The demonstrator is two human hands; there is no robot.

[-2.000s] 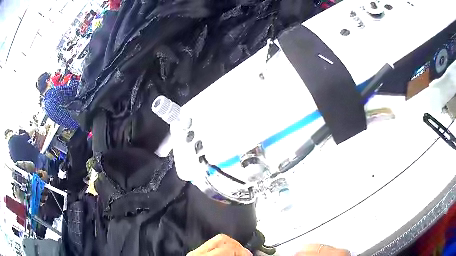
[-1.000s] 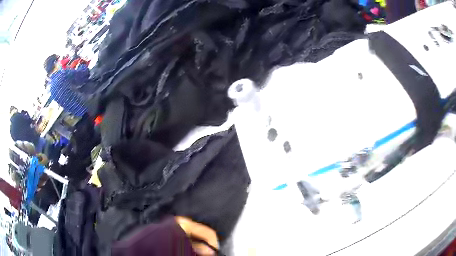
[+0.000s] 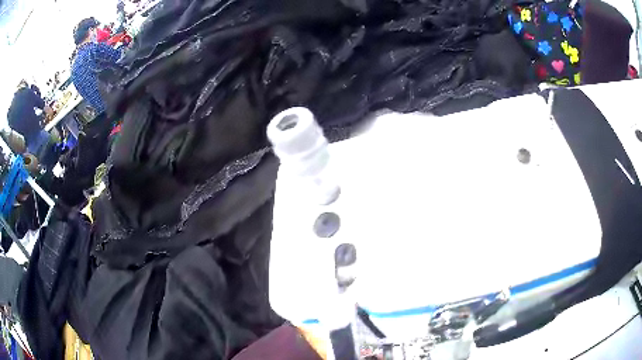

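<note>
The black garment piece (image 3: 218, 281) lies spread left of the sewing machine head, with fuzzy greyish overlocked edges across it. The white machine head (image 3: 450, 211) is close and large, with a blue stripe along its lower front and a ribbed pale knob (image 3: 299, 140) standing at its left end. Only a sliver of my left hand (image 3: 314, 340) shows at the bottom edge, beyond a maroon sleeve; the machine head partly hides it, and its fingers and any hold are hidden. My right hand is out of the picture. The needle area is hidden.
A large heap of black garments (image 3: 394, 42) lies behind the machine. A black band (image 3: 598, 176) wraps the machine arm. Patterned cloth (image 3: 552, 42) is at the upper right. A person in a blue dotted top (image 3: 88, 70) and another in dark clothes are at far left.
The view has moved closer over the machine head. Two hands showed at the bottom edge two seconds ago; now only a sliver of my left hand shows beside the maroon sleeve.
</note>
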